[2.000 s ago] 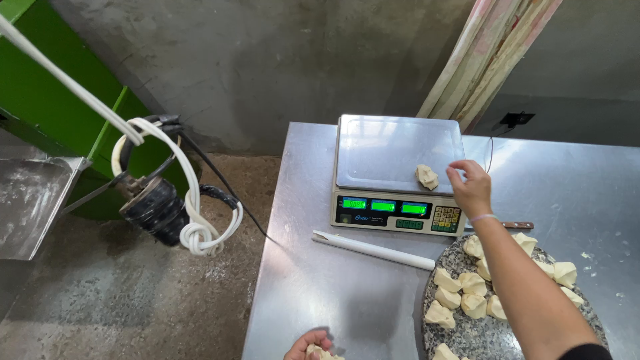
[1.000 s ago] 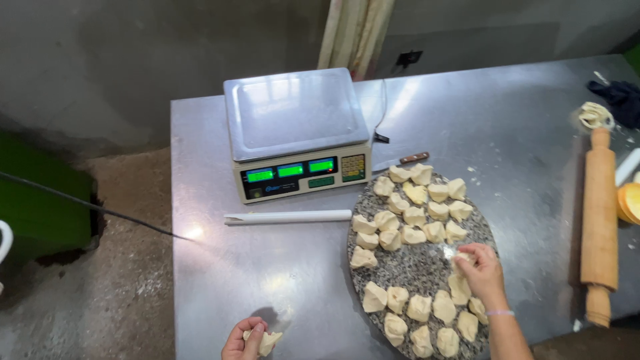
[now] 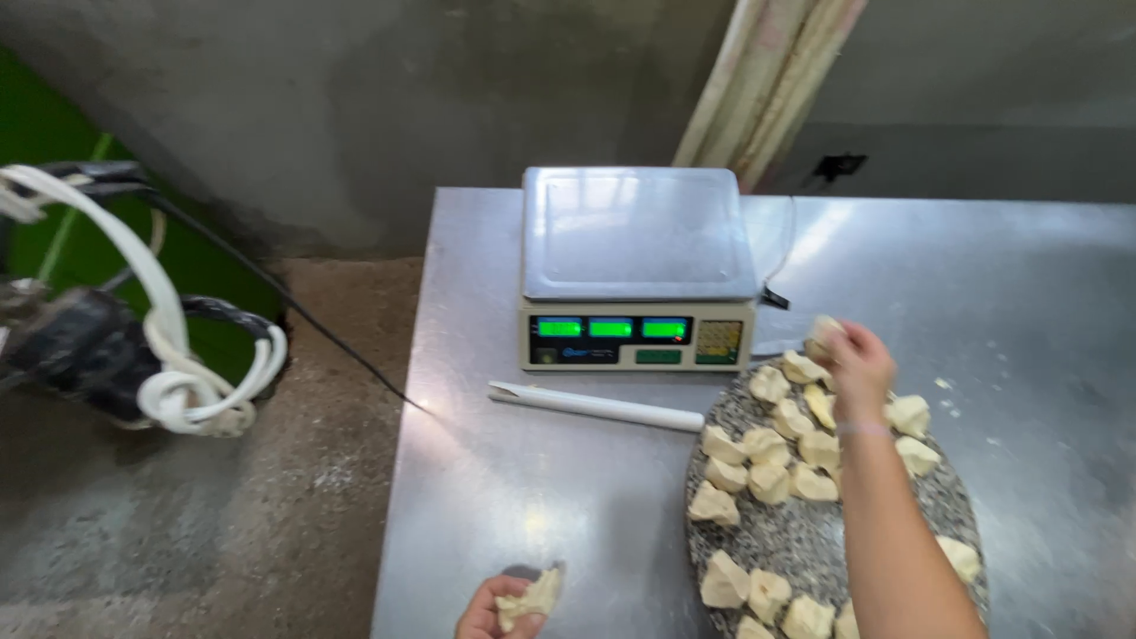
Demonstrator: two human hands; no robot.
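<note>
My left hand is closed around a torn lump of dough over the near part of the metal table. My right hand holds a small dough piece between its fingers, above the far edge of a round speckled stone slab. Many pale dough pieces lie on the slab; my forearm hides part of it. Left of my right hand stands a digital scale with lit green displays and a bare steel pan.
A white plastic tube lies on the metal table before the scale. On the left hang a black plug and knotted white cable, near a green object. A cloth hangs by the wall behind the scale.
My right hand was at the scale's pan by a dough piece, then over the slab's middle right, and is now by its far edge. My left hand stays on its dough. The view has swung right and back.
</note>
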